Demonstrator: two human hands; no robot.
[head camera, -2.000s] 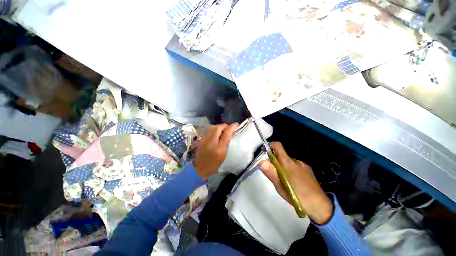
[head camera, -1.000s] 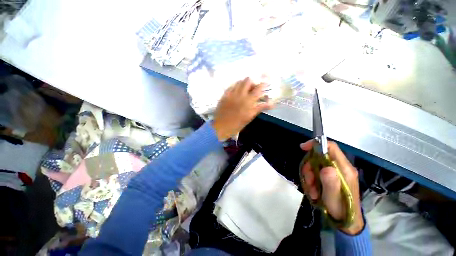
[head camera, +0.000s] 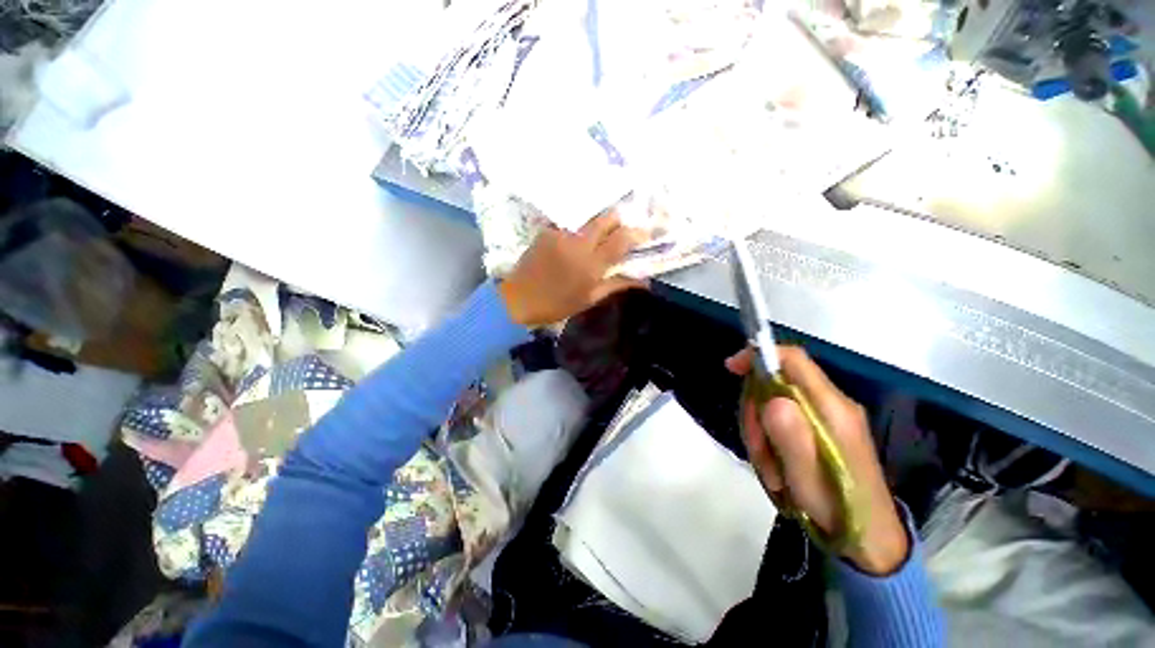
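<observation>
My right hand (head camera: 823, 462) holds the fabric shears (head camera: 846, 500) by the yellow-gold handles. Their silver blades look closed and point up, with the tip by the table's front edge. My left hand (head camera: 576, 268) lies on patchwork-print fabric (head camera: 507, 228) at the table edge, fingers spread over its folded edge. Whether the fingers grip it cannot be told. The fabric on the table is washed out by glare. The cut stack (head camera: 671, 513) of white pieces lies on my black-covered lap, between my arms.
The table-edge ruler (head camera: 937, 310) runs along the blue-edged table. A fanned bundle of small pieces (head camera: 462, 95) lies at the back. A pile of patchwork (head camera: 241, 443) is left of my lap. Pale cloth (head camera: 1032, 576) is at lower right. Thread ends (head camera: 969, 108) lie on the table.
My left hand has moved from the small piece at the blades onto the table fabric, which is now folded. The shears have left the fabric corner. The white stack now lies free of my right hand.
</observation>
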